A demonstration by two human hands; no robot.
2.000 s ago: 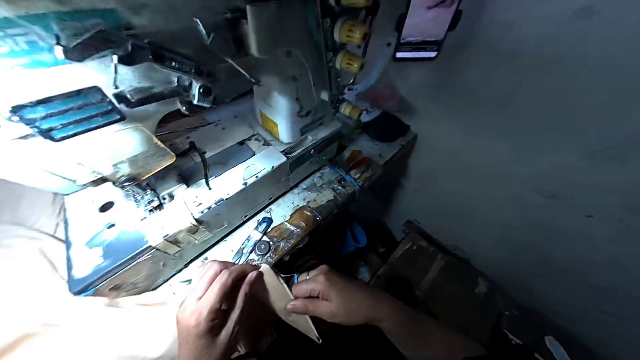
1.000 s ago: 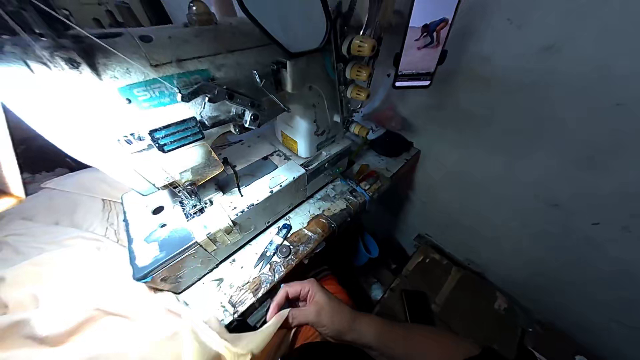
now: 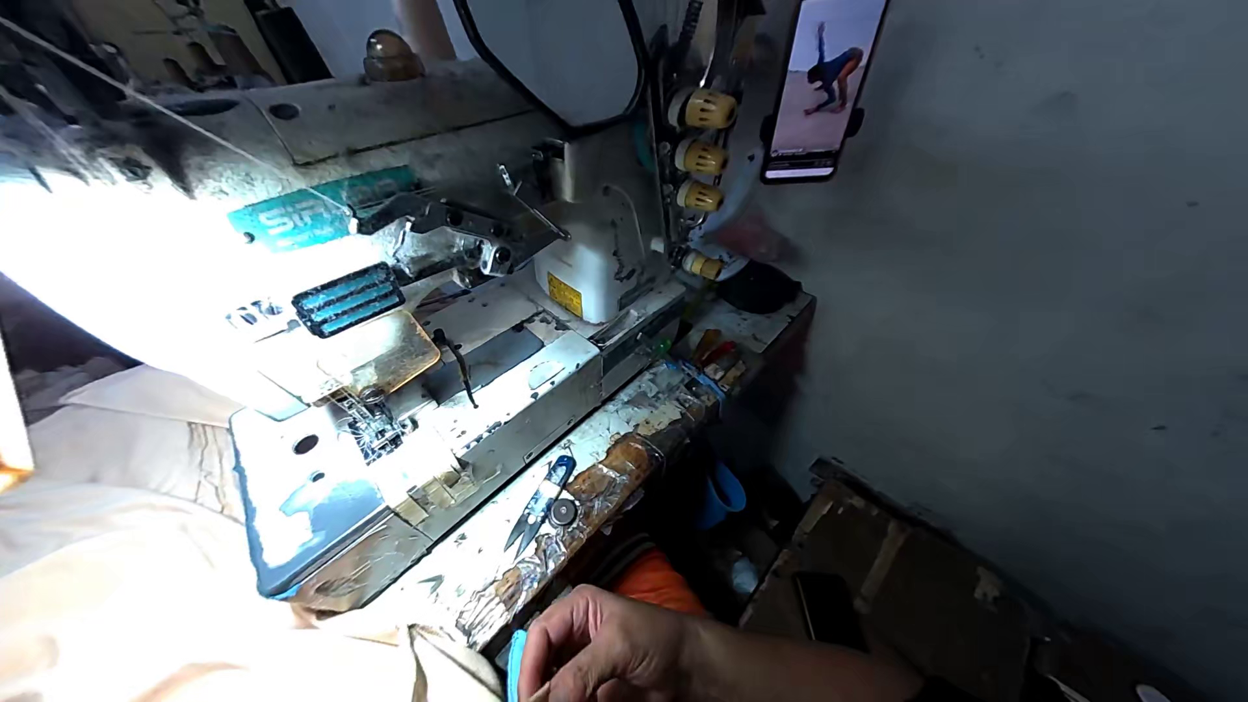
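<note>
At the bottom middle, my right hand (image 3: 609,648) has its fingers bent close together beside a light blue edge (image 3: 516,665) of something; its fingertips are cut off by the frame. My left hand is out of sight. Cream fabric (image 3: 146,624) lies in folds at the lower left, against the bed of an industrial sewing machine (image 3: 331,507). The presser foot and needle area (image 3: 375,434) is under bright light. Blue-handled thread snips (image 3: 542,502) lie on the worn table edge, next to a small round dark metal piece (image 3: 564,512).
Yellow thread tension knobs (image 3: 704,109) line the machine's right end. A phone (image 3: 819,88) in a holder shows a video by the grey wall (image 3: 1024,273). A brown box-like surface (image 3: 907,585) with a dark phone-like object (image 3: 829,609) stands at the lower right.
Two seconds ago both hands were together at a piece of cream fabric; the left hand has since gone from view. The right hand remains near the table edge. The view has shifted.
</note>
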